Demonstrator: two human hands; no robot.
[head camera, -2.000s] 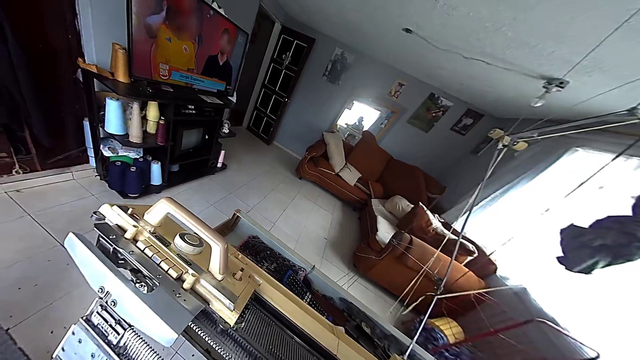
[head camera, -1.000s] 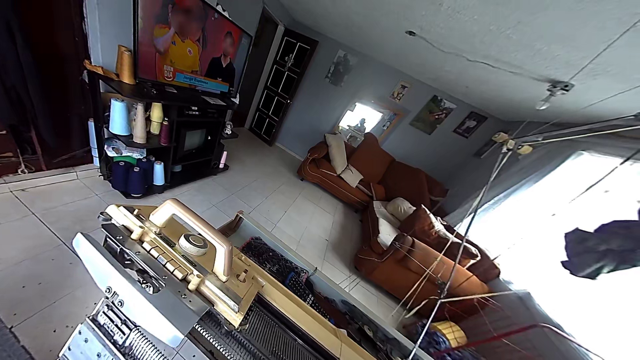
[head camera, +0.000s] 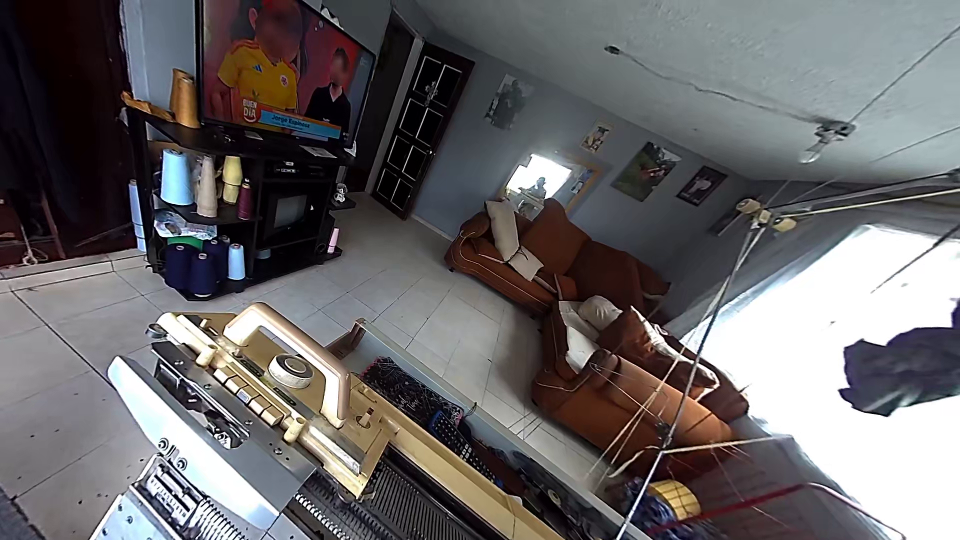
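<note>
Neither of my hands shows in the head view. Below centre-left is a knitting machine carriage (head camera: 247, 390) with a beige handle (head camera: 296, 356), a round dial (head camera: 290, 370) and a row of push buttons. It rests at the left part of the needle bed (head camera: 427, 487), whose dark ridged surface runs off the bottom edge. A grey metal plate (head camera: 202, 442) is at the carriage's near side. Yarn strands rise at the right to a tension mast (head camera: 761, 214) with cream guides.
Behind the bed, a long tray (head camera: 465, 401) holds dark fabric and small items. Yarn cones (head camera: 176, 178) fill a black TV stand (head camera: 255, 169) at the left. Brown sofas (head camera: 555, 255) stand beyond. A yellow yarn cone (head camera: 673, 499) and dark cloth (head camera: 900, 371) are at the right.
</note>
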